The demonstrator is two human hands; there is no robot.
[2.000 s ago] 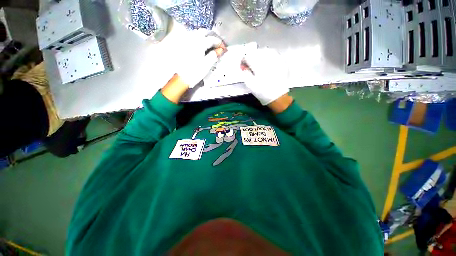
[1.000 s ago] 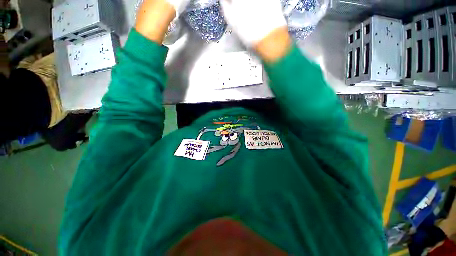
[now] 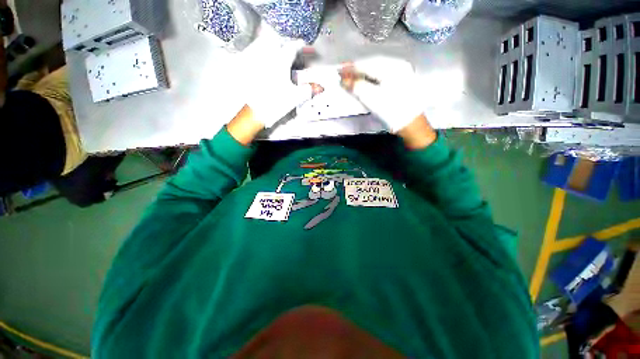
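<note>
A pale sheet-metal panel [image 3: 330, 107] with small dark holes lies on the bench in front of my body, partly hidden by my hands. My left hand [image 3: 281, 87], in a white glove with bare fingertips, is over the panel's left side. My right hand [image 3: 382, 87], gloved the same way, is over its right side, with the fingertips close to the left ones. The glare and blur hide whether small fasteners are at the fingertips. Clear bags of shiny fasteners [image 3: 295, 17] stand beyond my hands.
Pale panels with dark dots [image 3: 123, 70] are at the left of the grey bench [image 3: 186, 116]. Slotted grey parts [image 3: 551, 66] stand at the right, with crinkled plastic wrap [image 3: 586, 151] below. A person [image 3: 35, 133] is at the left edge. Blue bins [image 3: 579, 174] are on the green floor.
One second ago both hands were at the bags at the far side, with the panel uncovered. They have come back toward me, over the panel.
</note>
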